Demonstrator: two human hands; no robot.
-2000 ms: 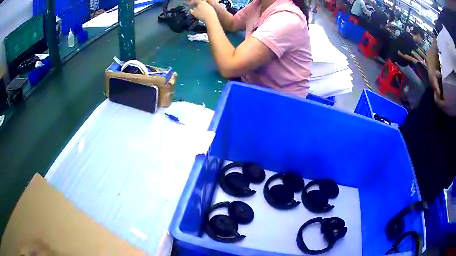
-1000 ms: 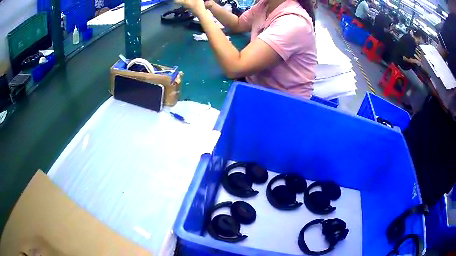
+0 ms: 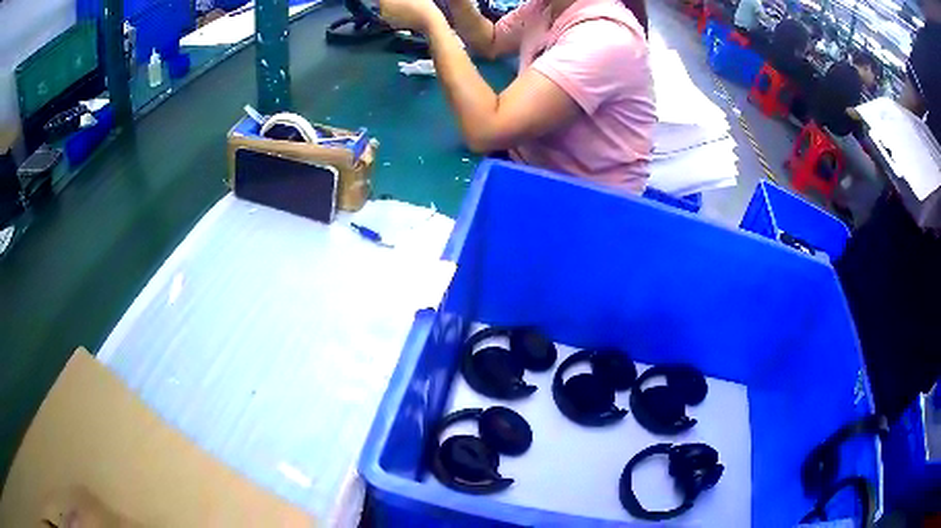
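No hand of mine can be made out. A blurred brownish patch shows on the cardboard sheet (image 3: 134, 443) at the lower left; I cannot tell what it is. A blue crate (image 3: 640, 253) stands in front of me. Several folded black headphones (image 3: 593, 387) lie apart on a white sheet (image 3: 557, 474) in its bottom. Another headset (image 3: 841, 454) is at the crate's right rim, partly cut off. White sheeting (image 3: 279, 340) covers the bench between cardboard and crate.
A smartphone (image 3: 286, 186) leans on a small open carton (image 3: 356, 170) with a white loop, near a blue pen (image 3: 368, 234). A person in pink (image 3: 588, 98) works at the green bench (image 3: 175, 175). White sheets (image 3: 691, 155) are stacked behind. Another person holds papers (image 3: 903, 144) at right.
The view has shifted slightly. The pink-clad person's arms have moved a little, and the papers at right have changed angle. The headphones in the crate lie as before.
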